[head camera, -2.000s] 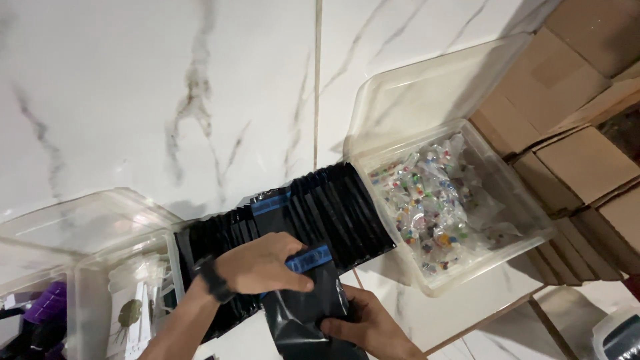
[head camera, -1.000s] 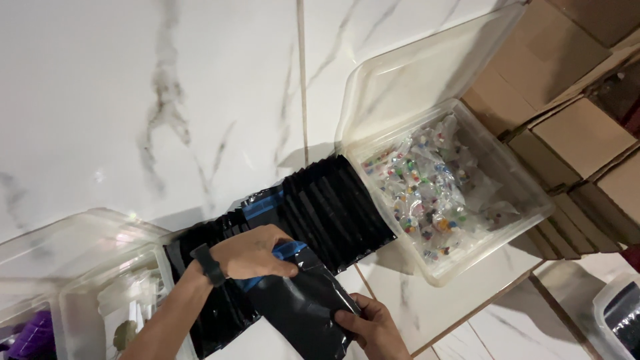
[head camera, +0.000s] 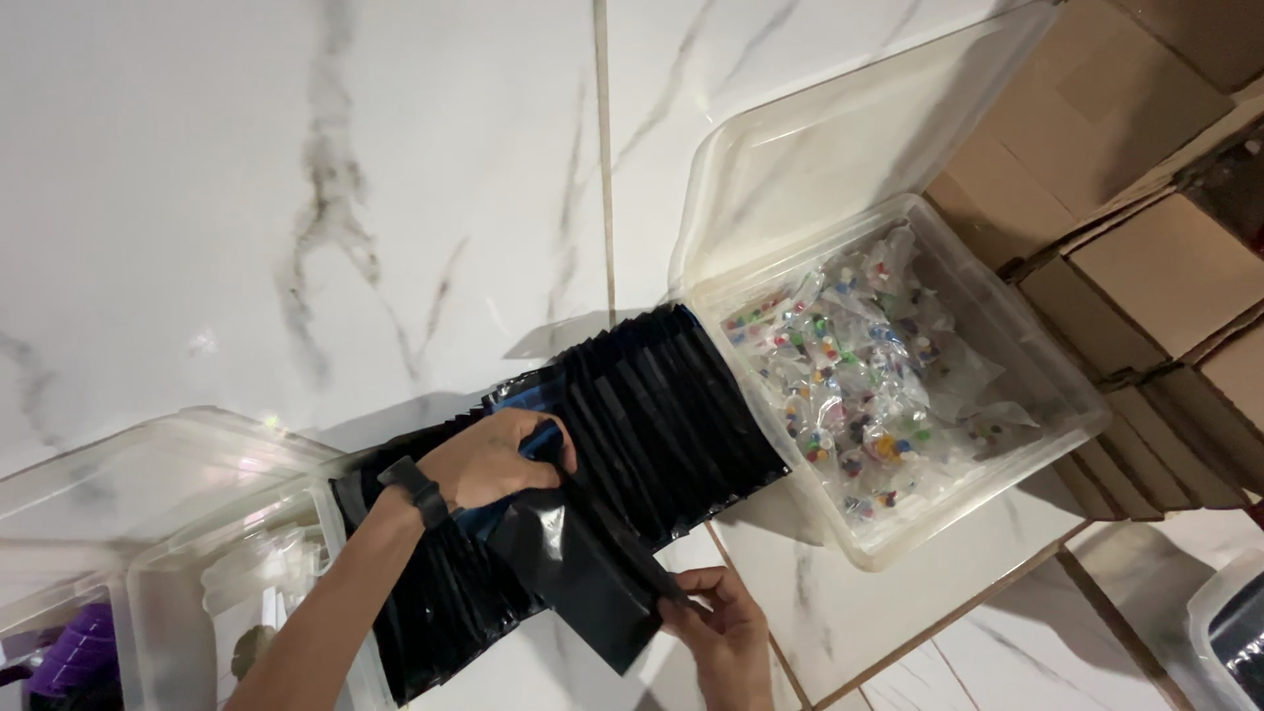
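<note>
A black plastic mailer bag (head camera: 583, 568) with a blue strip near its top is held between both hands. My left hand (head camera: 504, 459), with a dark wristband, pinches its upper end. My right hand (head camera: 716, 622) grips the bag's lower right corner between thumb and fingers. Behind and under the left hand runs a long row of upright, folded black plastic bags (head camera: 662, 405), packed side by side. The row spans from a clear plastic bin at left to another at right. Right of the row, the bin (head camera: 889, 538) holds many small clear bags of colourful beads or caps (head camera: 849, 375).
Left stands a clear plastic bin (head camera: 331, 513) with clear packets; beside it, another holds purple items (head camera: 79, 652). Cardboard boxes (head camera: 1165, 267) fill the right side. An open translucent lid (head camera: 820, 148) leans on the marble-patterned tile wall (head camera: 474, 128). A further bin (head camera: 1224, 612) sits at lower right.
The bag between my hands has shifted and now slants down to the right, its side edge turned up. My right hand stays on its lower end, my left on its top.
</note>
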